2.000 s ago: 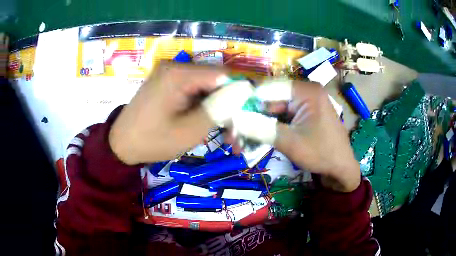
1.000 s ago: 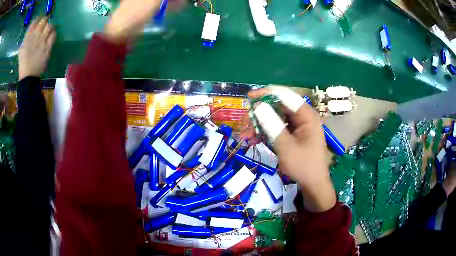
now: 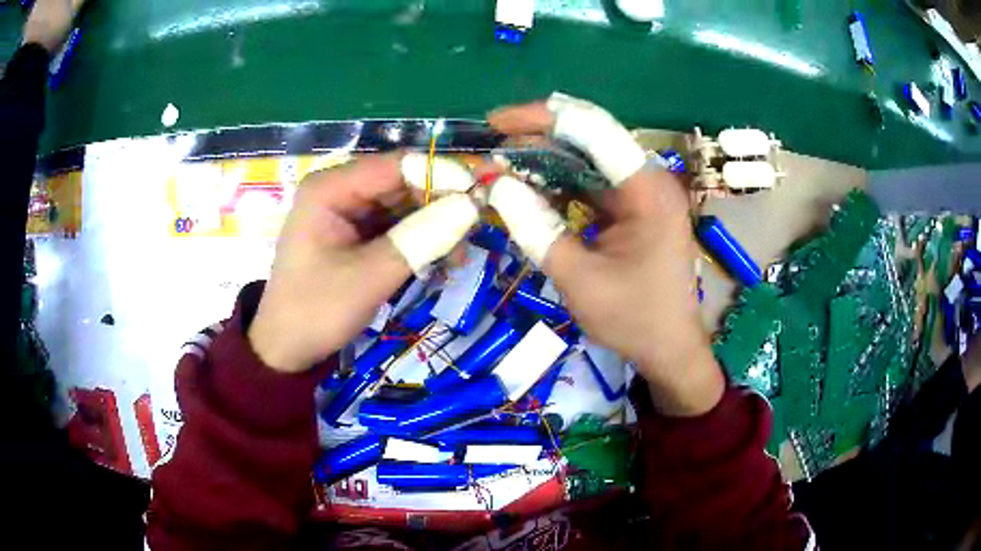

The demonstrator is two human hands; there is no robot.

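My left hand (image 3: 355, 242), with off-white sleeves on thumb and finger, pinches thin wires (image 3: 432, 161) above the pile. My right hand (image 3: 624, 258), with similar sleeves, holds a small green circuit board (image 3: 538, 169) between thumb and fingers. The fingertips of both hands nearly meet, with a small red spot between them. Whether the wires touch the board cannot be told. Below lies a pile of blue battery cells (image 3: 430, 406) with thin leads, several bearing white pads.
Green board panels (image 3: 844, 344) are stacked at the right. Cream plastic parts (image 3: 748, 159) and a loose blue cell (image 3: 730, 250) lie upper right. The green belt (image 3: 355, 65) crosses the back, carrying a few cells. Another person's hand (image 3: 52, 19) shows at the upper left.
My left hand has come back from over the belt to meet my right hand, and now pinches wires. My right hand still holds the board. The camera view has shifted.
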